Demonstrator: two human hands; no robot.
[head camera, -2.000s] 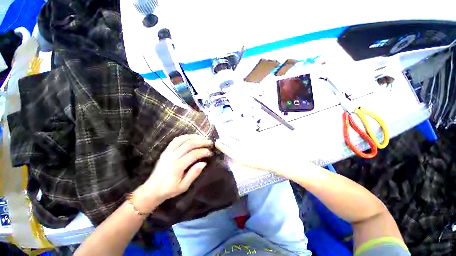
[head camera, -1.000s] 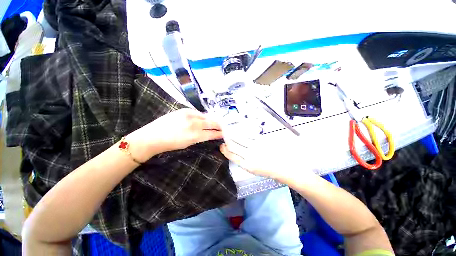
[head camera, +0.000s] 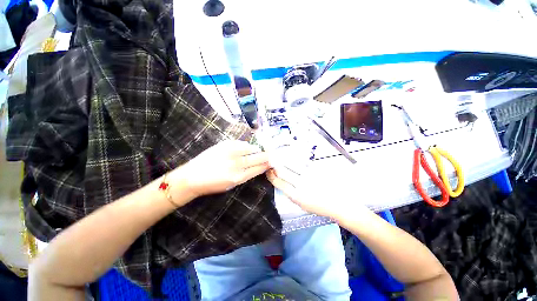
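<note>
A dark plaid garment piece spreads left of the needle and hangs over the table's front edge. My left hand lies on it, with fingertips at the cloth's right edge. My right hand is beside it, its fingertips meeting the same edge close to my left fingertips; its exact grip is washed out by glare. The white sewing machine with a blue stripe stands above. Its presser foot area is just beyond my fingertips; the needle is too bright to make out.
Tweezers or an awl, a lit phone and scissors with red and yellow loops lie on the machine bed. Tan card pieces sit by the blue stripe. Dark plaid cloth is piled at lower right.
The view has shifted, so the machine sits further right and lower. My left forearm now reaches across the cloth from the lower left. Both hands stay at the cloth's edge.
</note>
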